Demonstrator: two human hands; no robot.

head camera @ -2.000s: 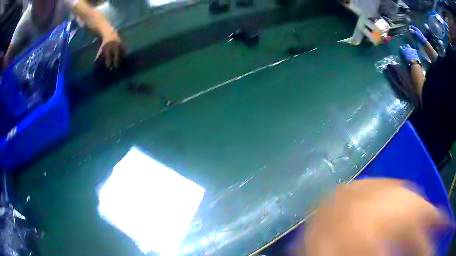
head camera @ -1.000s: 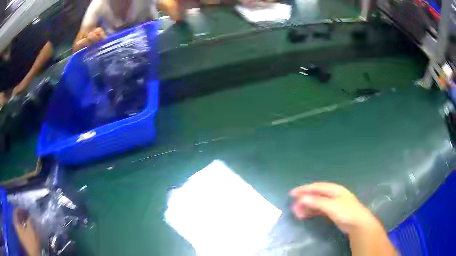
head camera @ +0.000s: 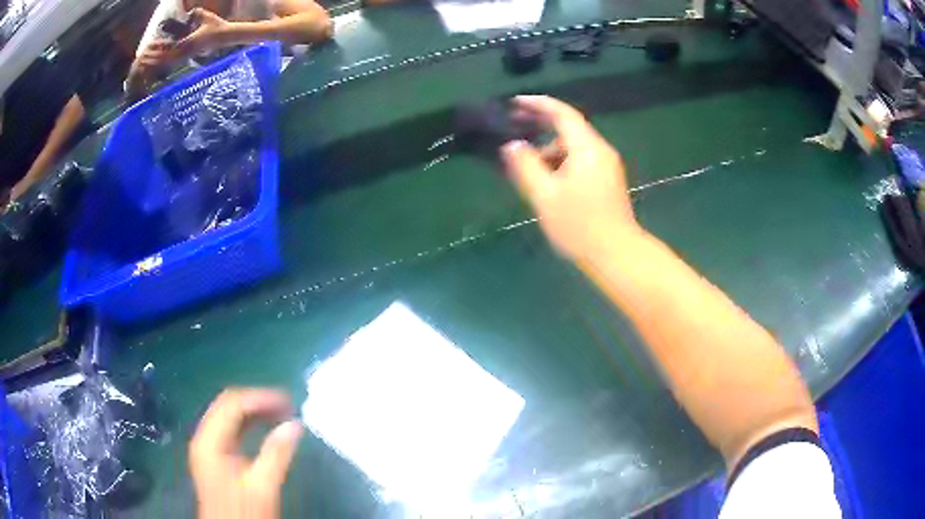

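My right hand (head camera: 573,182) reaches to the far dark strip. Its thumb and fingers are around a black power adapter (head camera: 487,126), blurred, with glinting pins at its left. My left hand (head camera: 243,441) is at the lower left, blurred, fingers curved and apart, holding nothing. It is just left of a bright white stack (head camera: 411,405) lying on the green table (head camera: 649,405). The stack is overexposed, so its layers cannot be told.
A blue crate (head camera: 193,279) with bagged goods stands at the left. Crinkled clear bags (head camera: 86,446) lie lower left. Dark adapters (head camera: 524,53) sit on the far strip. A metal post (head camera: 857,81) and a blue bin (head camera: 882,426) are at right. People sit opposite.
My right hand has moved from beside the white stack to the far strip and taken hold of the adapter. My left hand has come from the crinkled bags to the stack's left side.
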